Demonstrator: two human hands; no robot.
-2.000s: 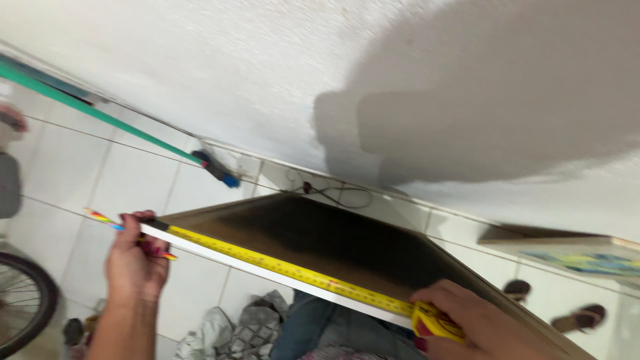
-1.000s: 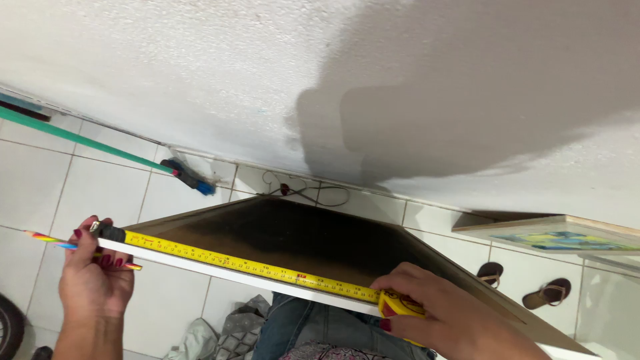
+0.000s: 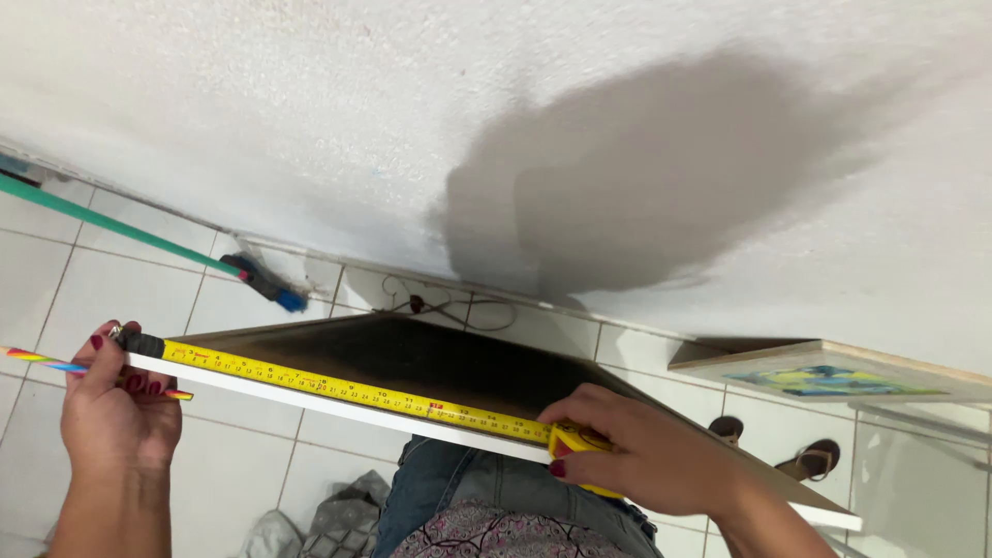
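Note:
A yellow tape measure blade (image 3: 349, 389) lies stretched along the white edge of a panel (image 3: 418, 428), whose dark inner face (image 3: 457, 372) shows behind it. At the panel's left end my left hand (image 3: 124, 411) pinches the blade's dark end against the edge, with a rainbow-striped pencil (image 3: 46, 359) held across its fingers. My right hand (image 3: 643, 449) grips the yellow tape measure case (image 3: 577, 449) over the same edge, toward the right. The panel continues beyond it to the lower right.
A rough white wall (image 3: 310, 139) rises ahead. On the tiled floor are a broom with a green handle (image 3: 132, 231), a cable (image 3: 488, 314), sandals (image 3: 818, 459) and grey cloth (image 3: 349, 511). A board with a painted picture (image 3: 829, 380) is at the right.
Both hands keep their holds on the tape measure, with the blade still stretched along the panel edge. The view has shifted somewhat.

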